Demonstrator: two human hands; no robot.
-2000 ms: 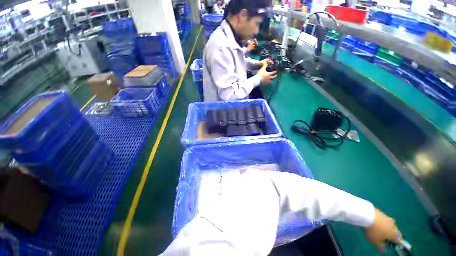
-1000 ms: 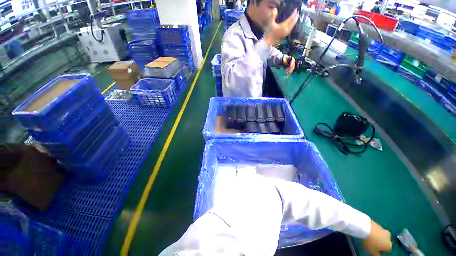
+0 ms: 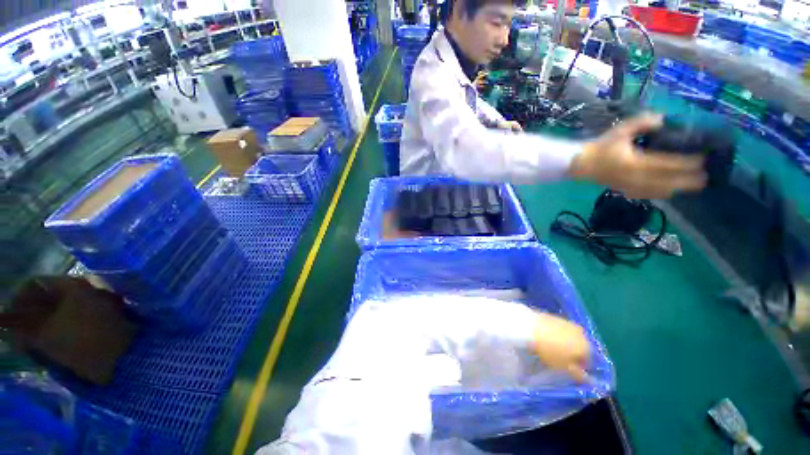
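My left hand [image 3: 564, 347], blurred, is low over the right side of the blue lined crate [image 3: 582, 311], fingers pointing down. Whether it holds anything cannot be told. Pale white pieces [image 3: 497, 355] lie inside the crate, partly hidden by my white sleeve. My right hand is out of the picture. A coiled black cord with a black housing [image 3: 613, 213] lies on the green bench. A clear-wrapped connector [image 3: 733, 422] lies at the bench's lower right.
A neighbouring worker's outstretched hand [image 3: 644, 160] holds a blurred dark housing [image 3: 693, 147] over the bench, cord hanging. Behind my crate is a blue crate of black housings [image 3: 453, 203]. Stacked blue crates [image 3: 142, 240] stand left of the yellow floor line [image 3: 306, 267]. A conveyor runs along the right.
My left hand has moved left from the wrapped connector, which now lies loose on the bench, to the lined crate. The neighbour's arm has swung out over the bench with a dark housing.
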